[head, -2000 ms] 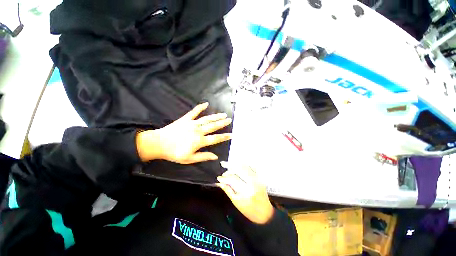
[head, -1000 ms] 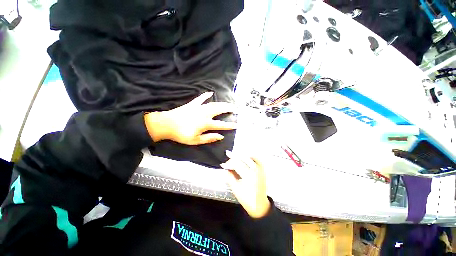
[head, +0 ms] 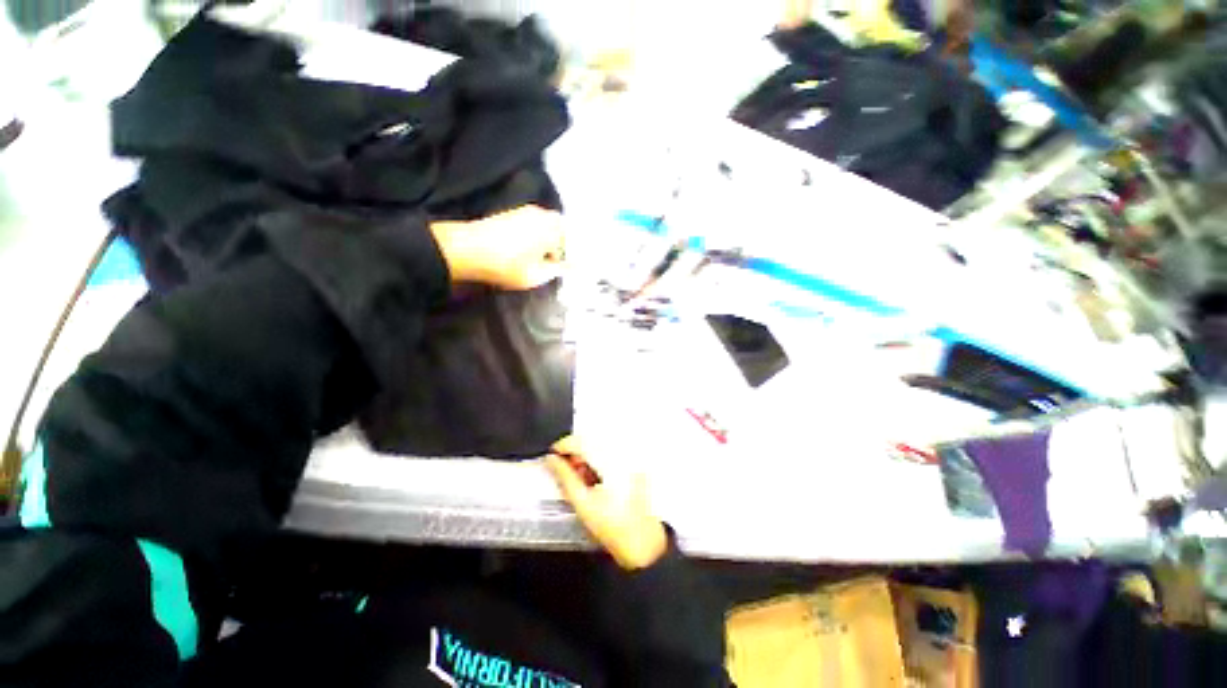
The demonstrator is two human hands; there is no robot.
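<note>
A black garment (head: pixel 471 383) lies heaped to the left of the needle area, its right edge running beside the machine. My left hand (head: pixel 509 249) is on the upper part of this edge, fingers together and curled on the cloth. My right hand (head: pixel 612 508) is at the garment's lower right corner near the table's front edge, with the corner between thumb and fingers. The presser foot area (head: pixel 633 307) is bright and blurred at the cloth edge. Cloth under the fingers is partly hidden.
The white sewing machine arm (head: pixel 821 229) stretches to the right. A dark rectangle (head: pixel 748 350), a red tool (head: pixel 708 426) and another reddish tool (head: pixel 914 454) lie right of the needle. Purple cloth (head: pixel 1019 491) hangs at right. Yellow-brown boxes (head: pixel 817 640) stand below. Black cloth (head: pixel 875 114) lies behind.
My left hand has moved up along the cloth edge and its spread fingers have come together. My right hand has closed in on the lower corner. The garment's top is bunched, and the view has shifted.
</note>
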